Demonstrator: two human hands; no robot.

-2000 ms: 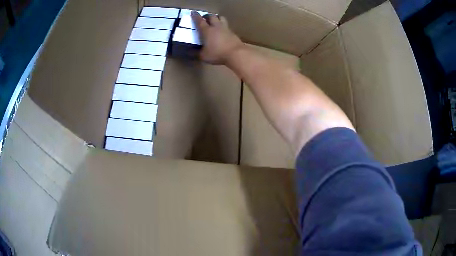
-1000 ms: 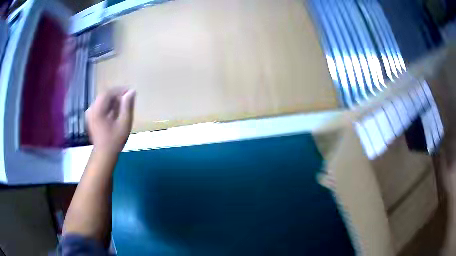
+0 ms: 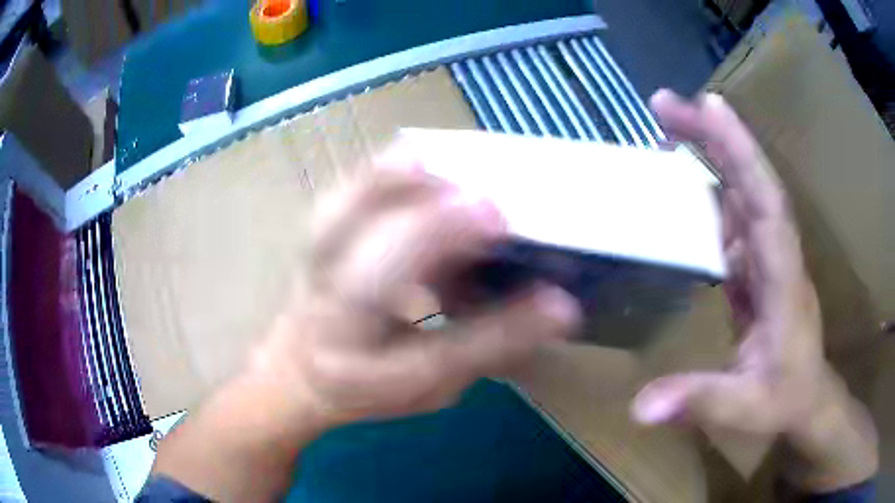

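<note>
A product box (image 3: 589, 201), with a white narrow side up and a dark printed face below, is held in the air near the camera. My left hand (image 3: 402, 265), blurred, grips its left end. My right hand (image 3: 765, 285) is at the box's right end, with fingers spread; its fingers are close to that end, and contact is hard to tell. The open shipping carton (image 3: 834, 128) is at the right, partly behind my right hand. Whether the held piece is one box or several is unclear.
Brown cardboard sheet (image 3: 196, 285) lies over the roller conveyor (image 3: 559, 88). The dark red outlet curtain (image 3: 54, 324) is at left. On the far green surface (image 3: 373, 34) are a yellow tape roll (image 3: 279, 20) and a small box (image 3: 208, 100). A green surface also shows below the hands.
The view has swung from the carton to the conveyor. My left hand, empty over the cardboard one second ago, now holds a box. My right hand has come beside the box's other end.
</note>
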